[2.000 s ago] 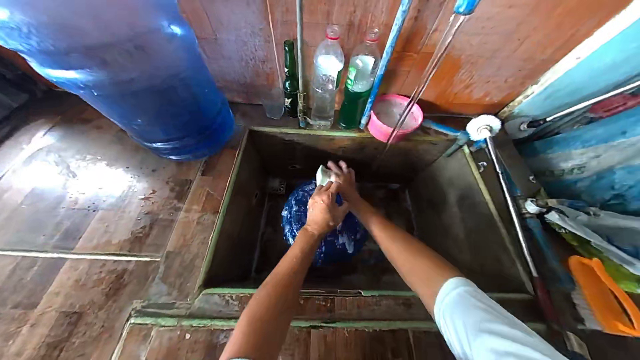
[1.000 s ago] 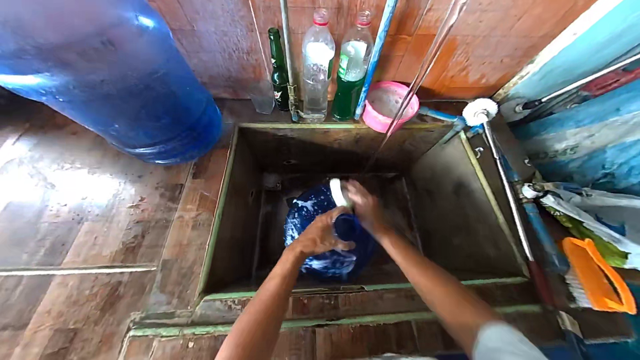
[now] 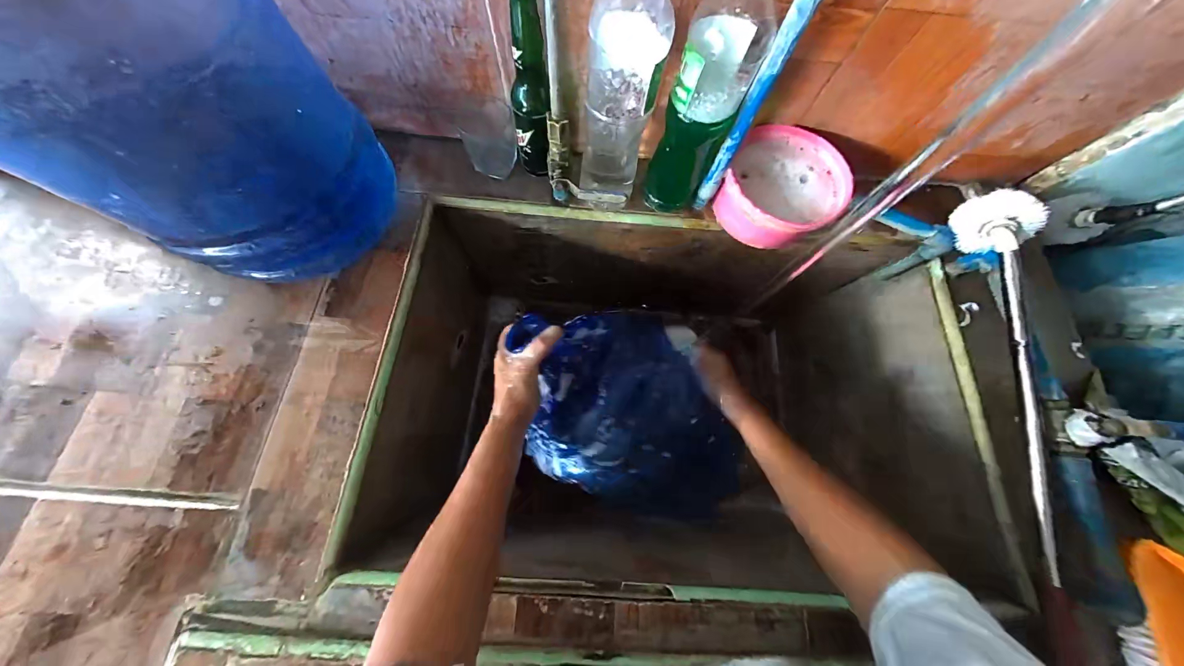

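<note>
A soapy blue plastic water jug (image 3: 638,416) lies in the dark tiled basin (image 3: 856,407), its round neck pointing up and left. My left hand (image 3: 523,365) grips the neck, with the thumb at its rim. On the jug's right side my right hand (image 3: 710,365) presses a whitish scrubbing pad (image 3: 683,339); that hand is blurred and its fingers are partly lost in shadow. White suds cling to the jug's left and lower side.
A large blue barrel (image 3: 194,139) stands at upper left. Bottles, including a green-filled one (image 3: 689,153), and a pink tub (image 3: 784,185) line the back ledge. Water streams diagonally at upper right. A white-headed brush (image 3: 999,222) leans along the basin's right side.
The jug's neck, near the middle a second ago, is now at the left with my left hand on it. My right hand and the pad have moved to the jug's right side.
</note>
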